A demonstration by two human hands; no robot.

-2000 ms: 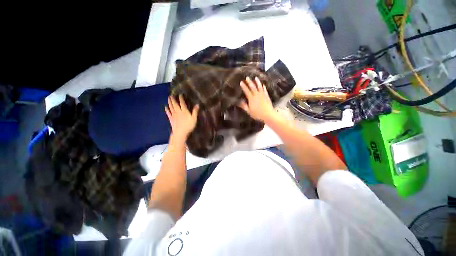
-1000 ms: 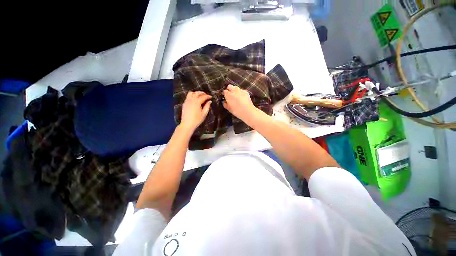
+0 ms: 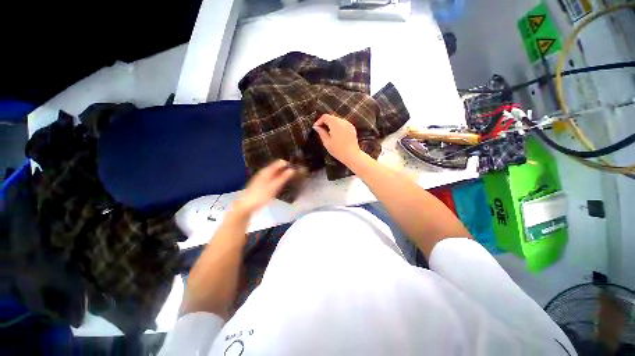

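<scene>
A dark brown plaid garment (image 3: 282, 104) with pale check lines lies on the white table in front of me, its left part against the navy padded board (image 3: 167, 154). My right hand (image 3: 337, 139) has its fingers closed on the cloth near the garment's middle. My left hand (image 3: 268, 186) is blurred at the garment's lower left edge; I cannot tell if it grips the cloth. The steam iron (image 3: 442, 147), with a tan handle, rests at the table's right side.
A heap of dark plaid garments (image 3: 104, 229) hangs over the left end. A white beam (image 3: 209, 59) crosses behind the board. Black and yellow lines run right from the iron. A bright green container (image 3: 523, 201) and a fan (image 3: 581, 313) stand at the right.
My hands went from flat on the garment to pinching near its middle. My left hand has since moved down towards its lower edge; my right hand stays near the middle.
</scene>
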